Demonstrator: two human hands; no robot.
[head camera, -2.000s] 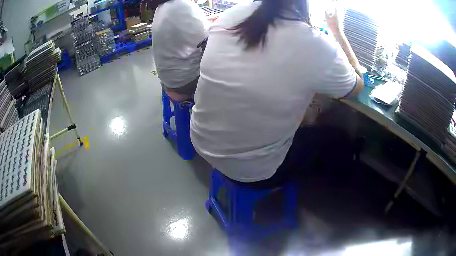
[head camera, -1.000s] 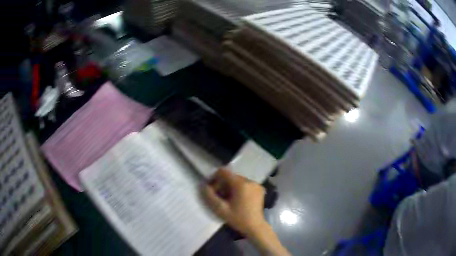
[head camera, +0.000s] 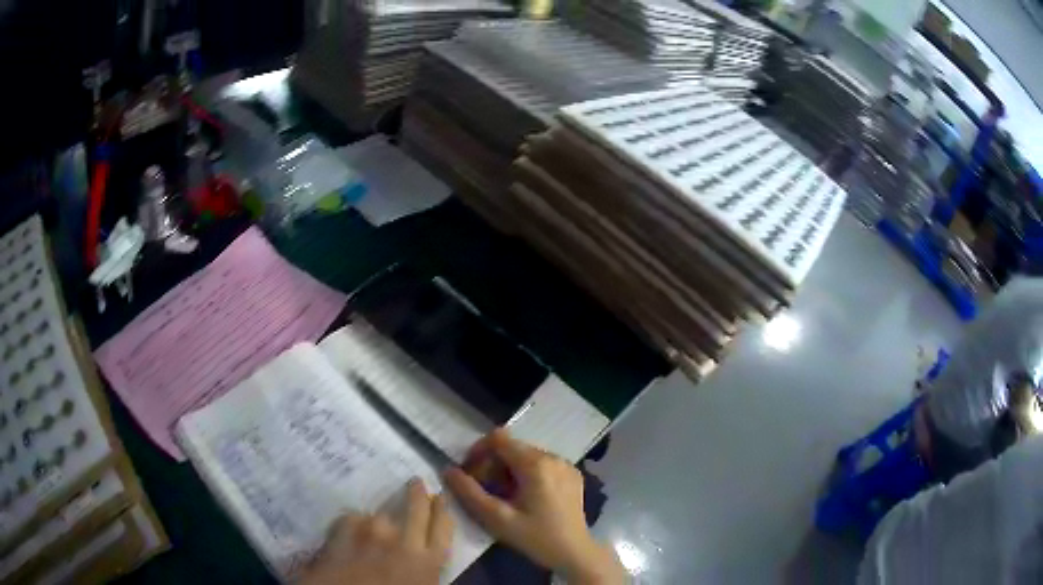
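The open notebook (head camera: 269, 457) lies on the dark green desk, its left page covered in handwriting. My right hand (head camera: 520, 497) is at its right page, fingers closed on a dark slim pen (head camera: 400, 423) that points up and left across the page. My left hand (head camera: 383, 549) rests on the lower part of the notebook, fingers loosely bent, partly cut off by the bottom edge, with nothing seen in it. A black smartphone (head camera: 452, 343), screen dark, lies along the notebook's upper right side. A pink form (head camera: 217, 331) touches the notebook's upper left.
Stacked parts trays (head camera: 709, 171) stand behind at the right, and another tray stack (head camera: 46, 400) at the left. Clear plastic bags (head camera: 303, 177), a red-handled tool (head camera: 97, 206) and white swabs (head camera: 118, 254) lie at the back left. A person in white (head camera: 972, 514) sits at the right edge.
The view swung from seated people to the desk, then steadied. My left hand has come into view onto the notebook. My right hand still holds the pen over the right page.
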